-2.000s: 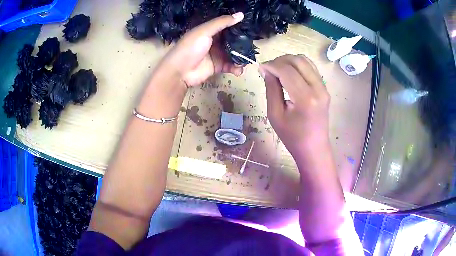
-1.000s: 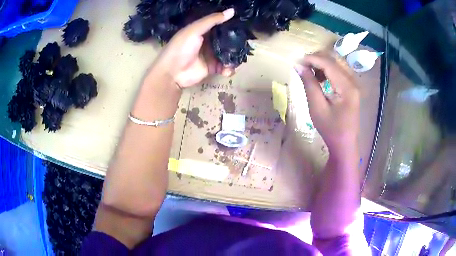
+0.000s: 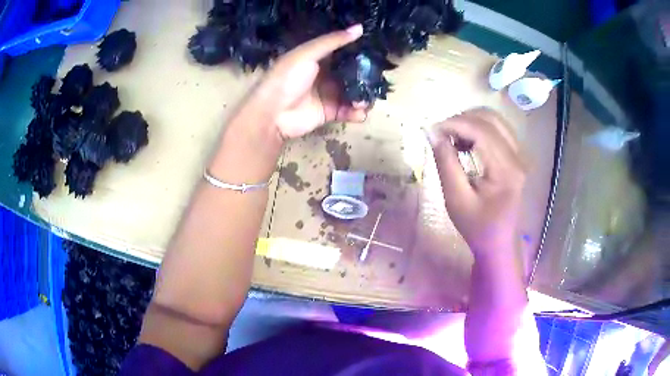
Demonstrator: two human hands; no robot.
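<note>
My left hand [image 3: 297, 92] holds a black glossy spiky piece [image 3: 361, 76] above the back of the cardboard, with the thumb or a finger stretched out above it. My right hand [image 3: 477, 158] is blurred, to the right of and apart from the piece, with its fingers bent and drawn together. A pale thin shape shows between its fingers; I cannot tell if it is a swab. A small whitish oval glue dish [image 3: 344, 207] with a grey square flap sits on the stained cardboard. Two crossed cotton swabs [image 3: 375, 242] lie to the right of and in front of the dish.
A black heap of pieces [image 3: 257, 33] lies at the far edge, and a smaller cluster [image 3: 92, 132] at the left. Two white glue bottles [image 3: 530, 92] lie at the far right beside a glossy panel [image 3: 599, 220]. A yellow strip [image 3: 301, 253] lies near the front edge. A blue crate [image 3: 62, 26] is far left.
My right hand, with a swab at the piece two seconds ago, has moved away to the right. The piece in my left hand has turned, showing a shiny patch.
</note>
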